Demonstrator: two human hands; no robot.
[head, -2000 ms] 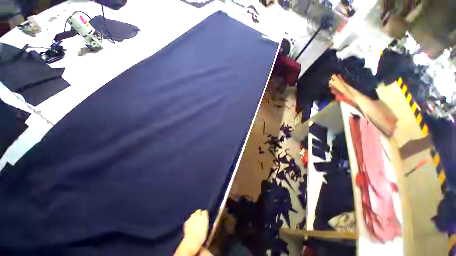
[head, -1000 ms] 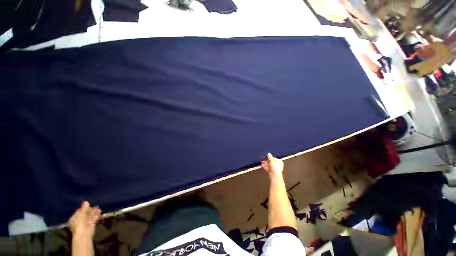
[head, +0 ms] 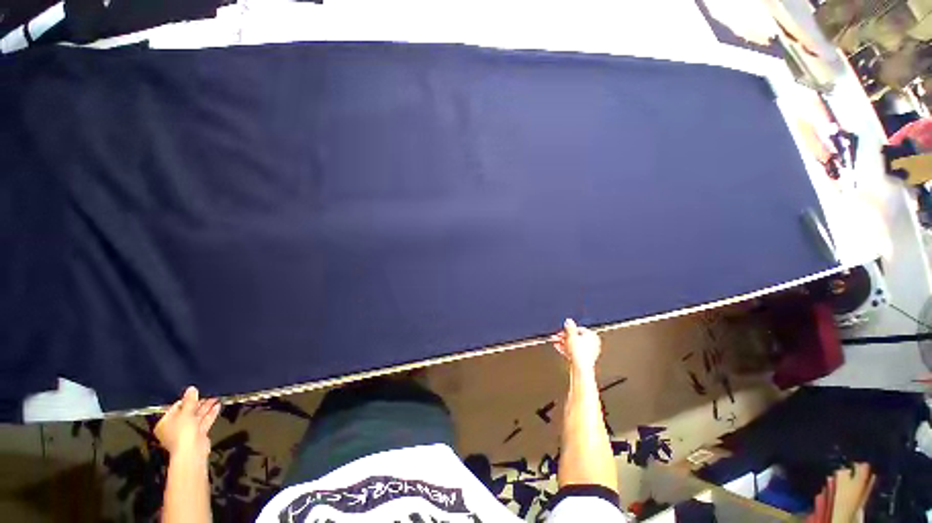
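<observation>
A wide navy cloth (head: 429, 204) covers most of the white-topped table and reaches its near edge. Soft folds run through its left part; the right part looks flatter. My left hand (head: 188, 421) is at the near edge on the left, fingers on the cloth's rim. My right hand (head: 578, 345) is at the near edge right of centre, its thumb and fingers pinching the cloth edge. Whether the left fingers grip the cloth is hard to tell. A silver bar (head: 818, 235) lies on the cloth near its right end.
White paper (head: 61, 400) shows at the near left corner. Dark cut pieces (head: 123, 18) lie at the far left. Dark offcuts (head: 646, 445) litter the floor. A maroon item (head: 807, 345) is under the table's right end. Dark cloth and a shelf stand at the lower right.
The view has swung to the right end and then settled. Both hands now show at the near edge. Since a second ago, the folds in the middle of the cloth have flattened.
</observation>
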